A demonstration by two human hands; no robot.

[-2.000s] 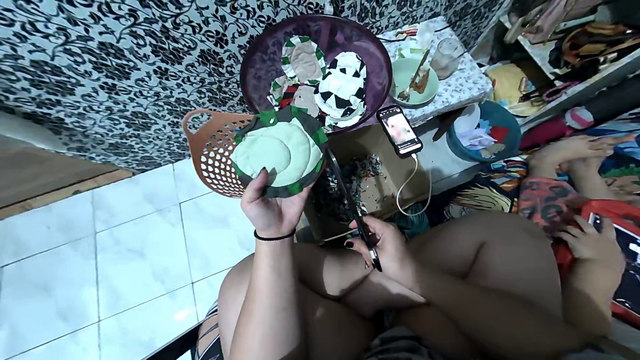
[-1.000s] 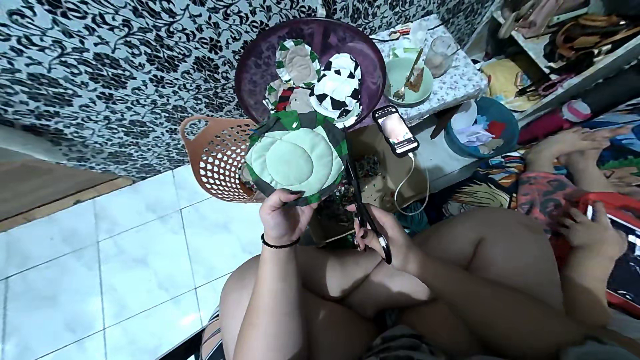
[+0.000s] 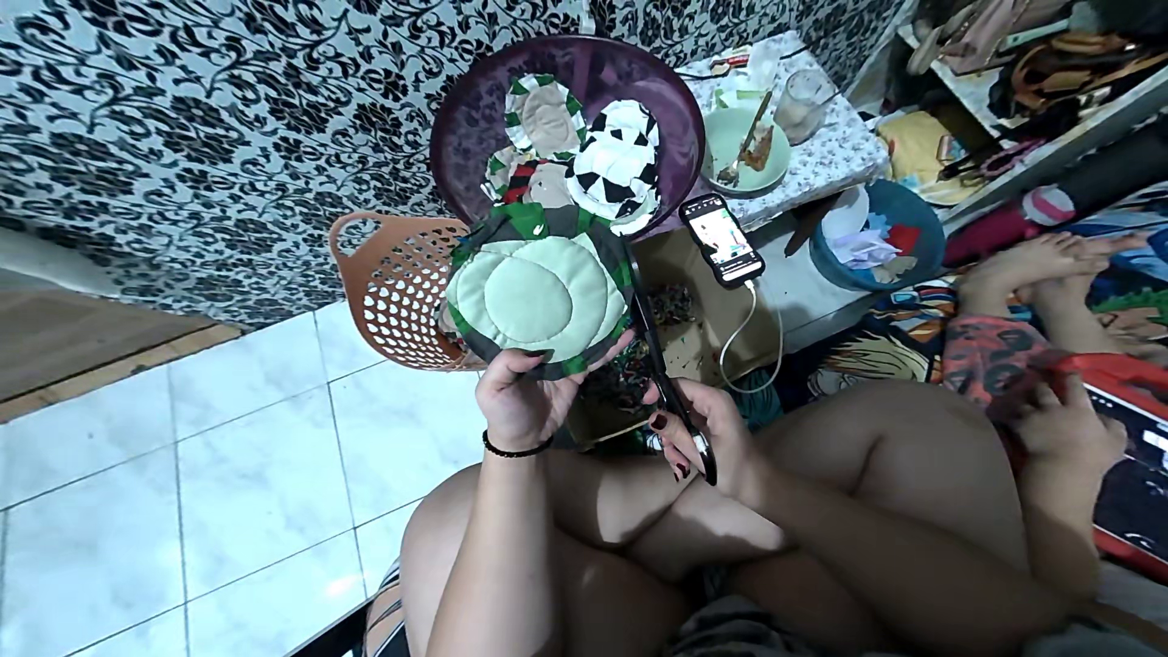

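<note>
My left hand point(image 3: 529, 397), with a black bracelet at the wrist, holds a round quilted fabric pad point(image 3: 538, 292) by its lower edge. The pad has a pale green centre and a dark green and grey border. In my right hand point(image 3: 707, 433) is a pair of black-handled scissors point(image 3: 666, 383), their blades pointing up along the pad's right edge. Beyond the pad, a purple basin point(image 3: 456, 137) holds several similar pads, among them a black-and-white one point(image 3: 620, 155) and a green-and-white one point(image 3: 547, 119).
An orange perforated plastic basket point(image 3: 360, 301) stands left of the pad. Below it is a cardboard box point(image 3: 693, 338) with fabric scraps. A charging phone point(image 3: 721, 242), a plate with food point(image 3: 771, 173), a glass point(image 3: 803, 109) and a blue bin point(image 3: 821, 265) are to the right. Another person's hand point(image 3: 1068, 429) rests near a red-cased device.
The pad has been turned and tilted slightly in my left hand between the frames. The scissors stay in my right hand beside its edge.
</note>
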